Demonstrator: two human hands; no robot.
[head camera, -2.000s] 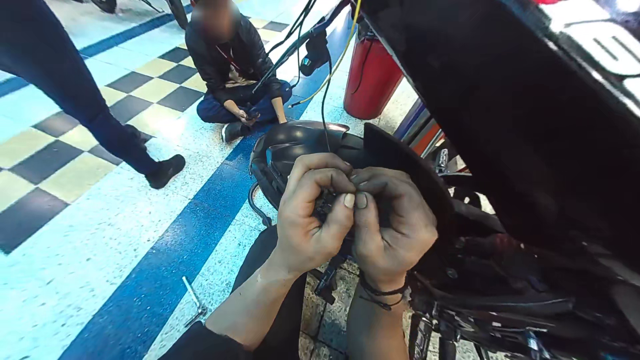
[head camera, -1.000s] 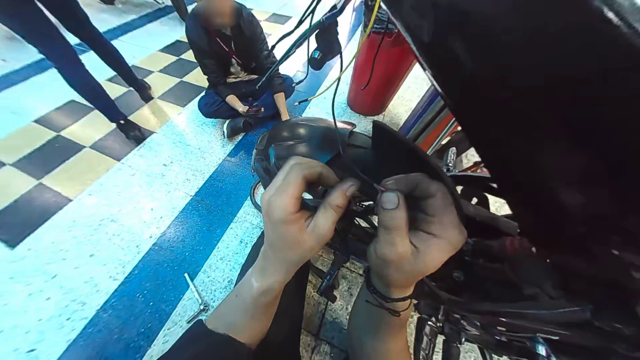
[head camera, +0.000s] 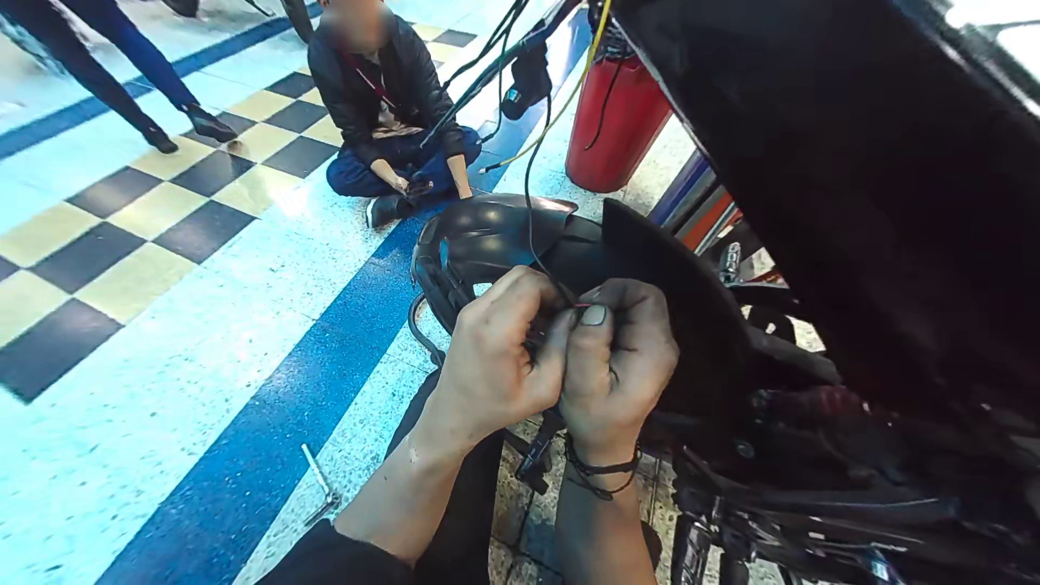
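Observation:
A thin black cable (head camera: 530, 203) hangs down from above and runs into my fingertips. My left hand (head camera: 508, 349) pinches it between thumb and curled fingers. Pressed close against it, my right hand (head camera: 621, 357) grips the cable's end, where a small bit of red shows at the fingertips. A dark cord bracelet circles my right wrist. Behind both hands are the black fender (head camera: 496, 231) and dark body parts of a motorcycle. A yellow cable (head camera: 561, 114) with a bare-looking tip hangs beyond them, beside other black cables. The fingers hide the cable's very end.
A person (head camera: 390, 106) sits cross-legged on the floor ahead, beside a red bin (head camera: 613, 122). Another person's legs (head camera: 122, 73) stand at the upper left. A metal hand tool (head camera: 318, 483) lies on the floor at lower left. A large black panel (head camera: 812, 162) overhangs the right side.
My hands were slightly apart a second ago and are now together at the cable. The standing person's legs at the left have shifted position.

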